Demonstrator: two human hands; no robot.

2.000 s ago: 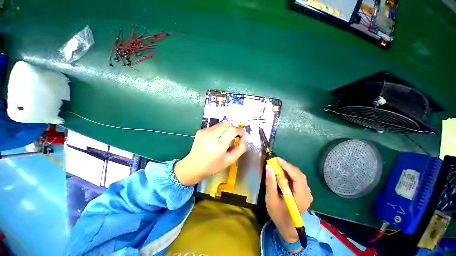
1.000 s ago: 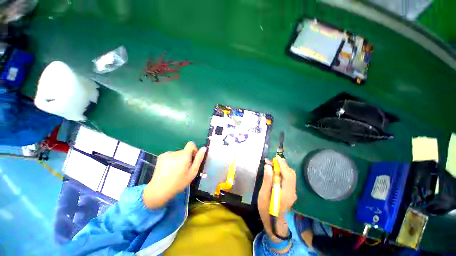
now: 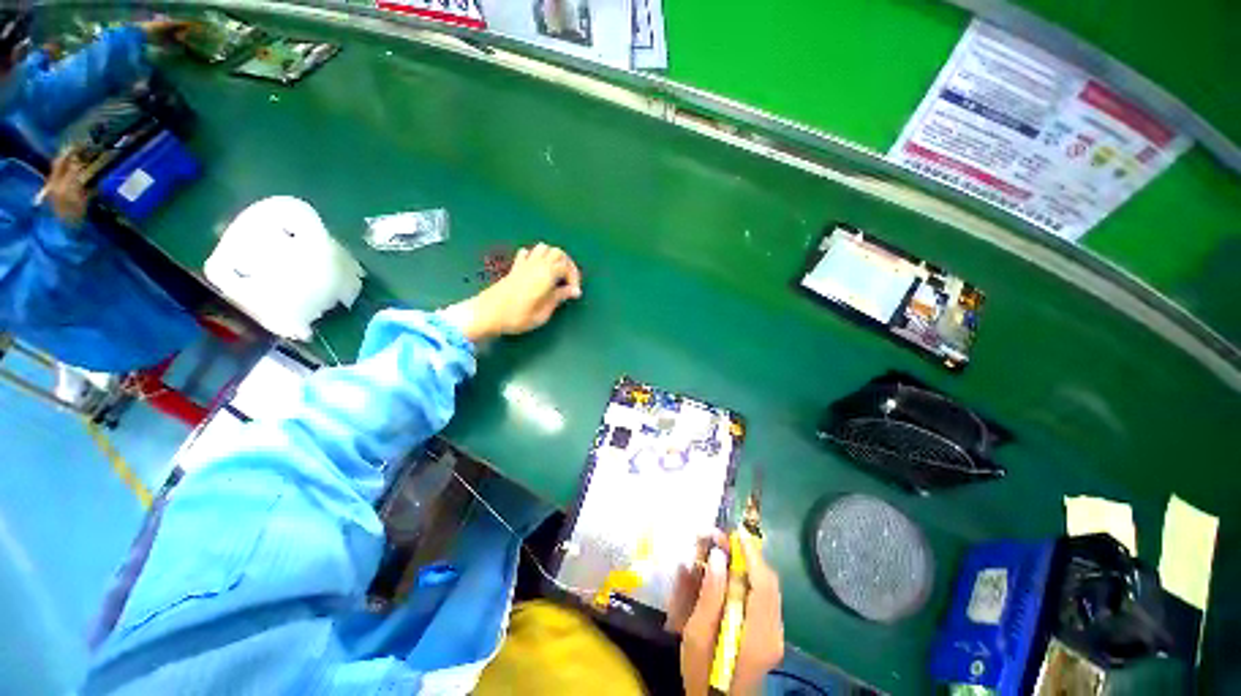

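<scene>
My left hand point(image 3: 528, 292) is stretched out over the bench, its fingers curled at the pile of red wired parts point(image 3: 495, 264), which it partly covers. Whether it grips one cannot be told. My right hand point(image 3: 736, 612) holds the yellow soldering iron point(image 3: 734, 615), tip pointing away from me, beside the tablet's right edge. The open tablet point(image 3: 651, 498) lies in front of me, circuit board at the far end, orange flex cable point(image 3: 622, 578) at the near end. Thin solder wire point(image 3: 493, 511) hangs in a curve to the tablet's near left part.
A white roll point(image 3: 283, 267) and clear bag point(image 3: 406, 229) are at left. A second tablet point(image 3: 893, 294), fume fan point(image 3: 915, 432), grey speckled disc point(image 3: 872, 556) and blue soldering station point(image 3: 996, 612) are at right. Another person's blue sleeve point(image 3: 82, 292) shows at far left.
My left hand has left the tablet and moved forward and left to the red wires. The iron has come away from the board to the tablet's right side. The view has tilted up.
</scene>
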